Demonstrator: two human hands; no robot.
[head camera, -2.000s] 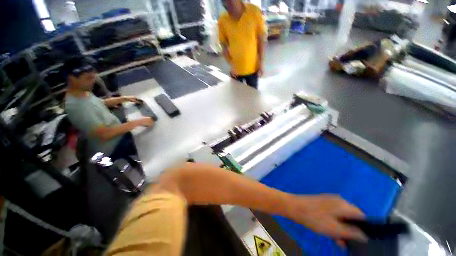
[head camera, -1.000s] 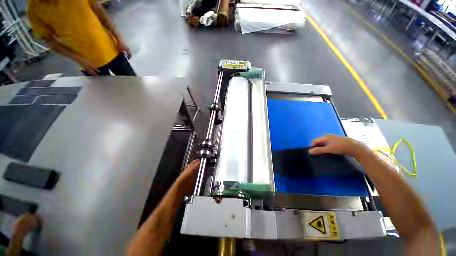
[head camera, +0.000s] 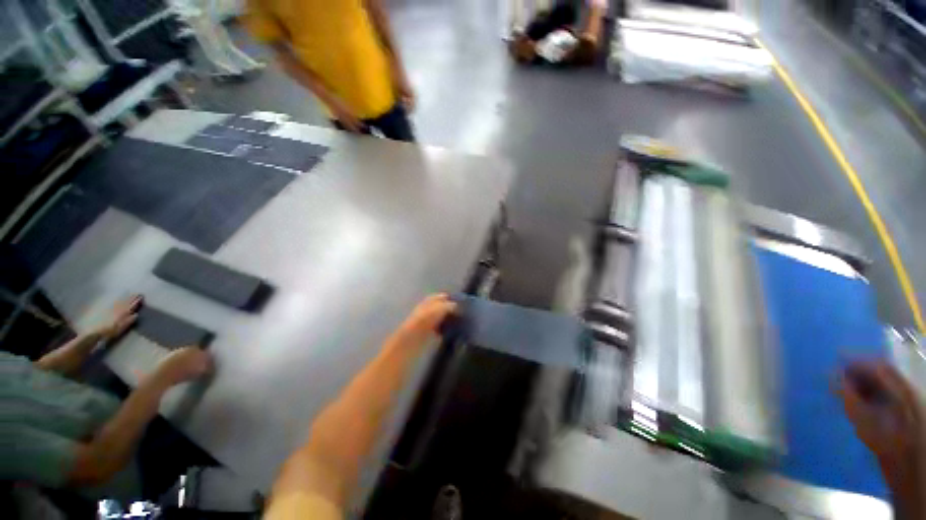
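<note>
A limp grey fabric panel (head camera: 523, 331) spans the gap between the table and the machine. My left hand (head camera: 435, 311) grips its left end near the table edge; its right end is at the guide shaft (head camera: 609, 315). The silver-white roller (head camera: 670, 295) stands right of it, with green ends. My right hand (head camera: 881, 401) is blurred over the blue feed belt (head camera: 822, 355) near the right rim. Whether it holds anything is not clear. No panel shows on the visible belt.
The long grey table (head camera: 345, 254) is at left. On it lie a thick dark stack (head camera: 211, 279) and laid-out dark panels (head camera: 193, 183). A seated coworker's hands (head camera: 183, 364) hold a dark strip. A person in yellow (head camera: 340, 51) stands behind the table.
The view has swung left. The dark panel has left the belt and shows on the table side of the rollers. My left hand has moved out to the table edge and taken its end.
</note>
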